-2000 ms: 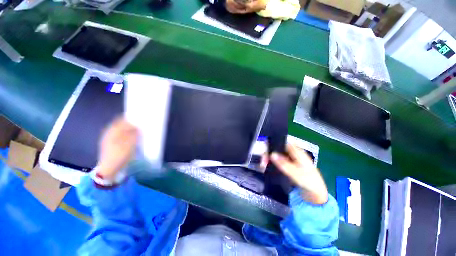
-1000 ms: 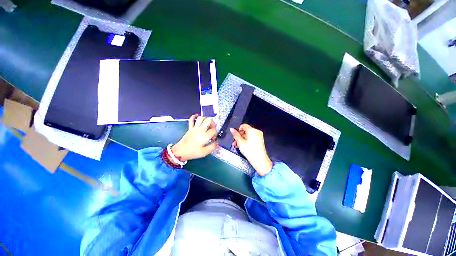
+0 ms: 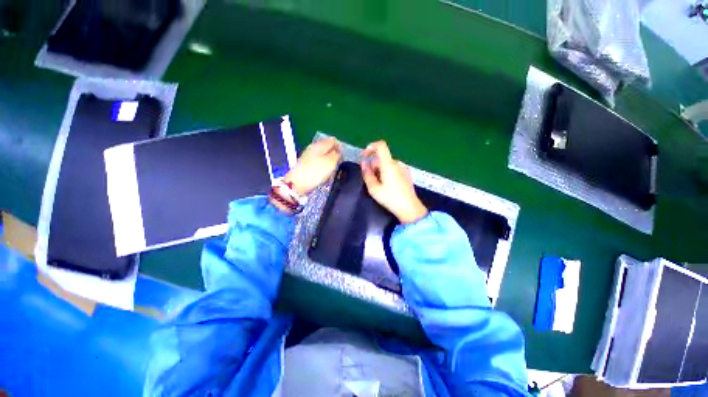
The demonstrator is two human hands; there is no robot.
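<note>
A glossy black panel lies on a silvery foam mat in front of me, partly under my right sleeve. My left hand is over the panel's upper left corner, fingers bent. My right hand is just right of it over the panel's far edge, thumb and fingertips pinched together. Whether either hand holds a film strip is too small to tell. A large adhesive film on white backing lies left of the panel, its right end beside my left wrist, overlapping the panel with a blue-and-white label.
Mats with black panels lie at the upper left and right. A blue block with a white edge lies right of the work. A film stack is at the lower right. Wrapped parts are at the top right.
Both hands have moved up to the panel's far edge. The dark strip held at the panel's left end no longer shows there as before. The large film lies more tilted and lower left.
</note>
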